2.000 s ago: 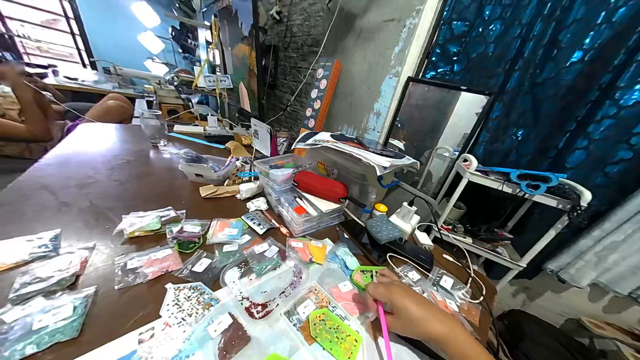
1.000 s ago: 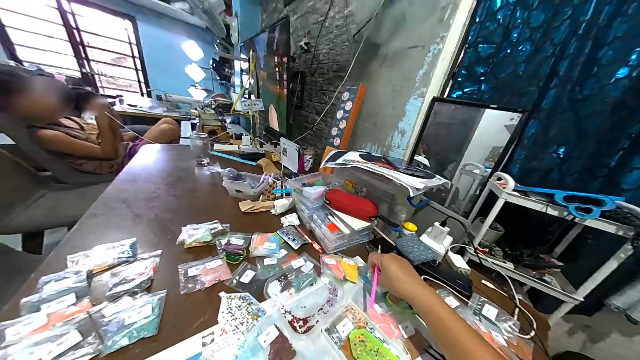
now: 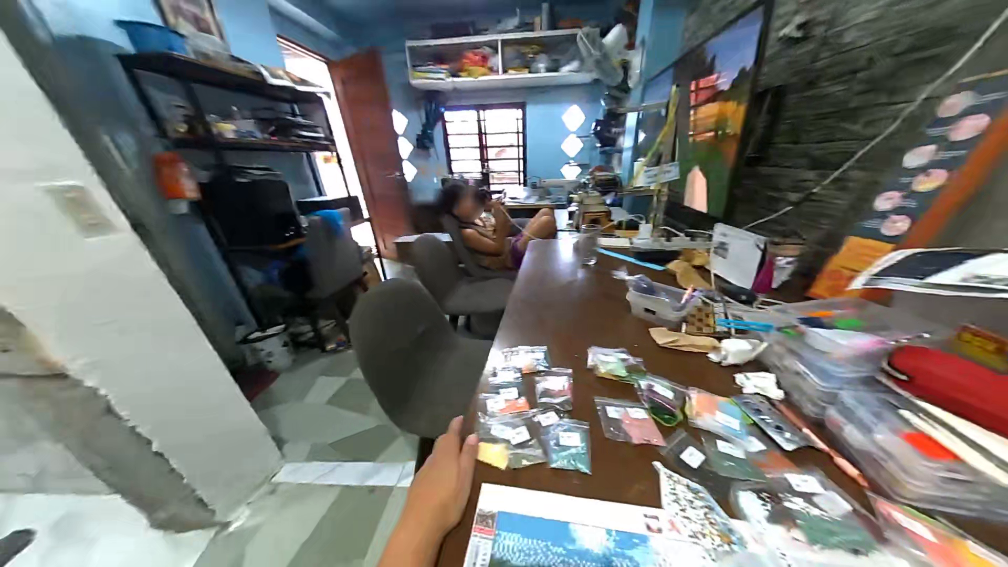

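My left hand point(image 3: 445, 476) rests at the near left edge of the dark wooden table, fingers together and pointing forward, beside small clear bags of coloured beads point(image 3: 568, 446). Whether it holds anything is hard to tell. A printed picture sheet point(image 3: 583, 535) lies to its right, partly cut off by the bottom of the view. On the sheet's right are a patterned bag of mixed beads point(image 3: 697, 508) and a bag with green contents point(image 3: 827, 524). More labelled bags, one with pink beads point(image 3: 642, 425), lie farther up the table. My right hand is out of view.
Grey chairs point(image 3: 409, 354) stand along the table's left side; a person point(image 3: 488, 228) sits at the far end. A drinking glass point(image 3: 588, 244), a plastic tub point(image 3: 660, 303), stacked clear boxes point(image 3: 906, 441) and a red case point(image 3: 945, 386) are on the table.
The view has swung far to the left. My left hand has come into view at the table's edge. The right hand, earlier holding a pink pen-like tool, is out of frame.
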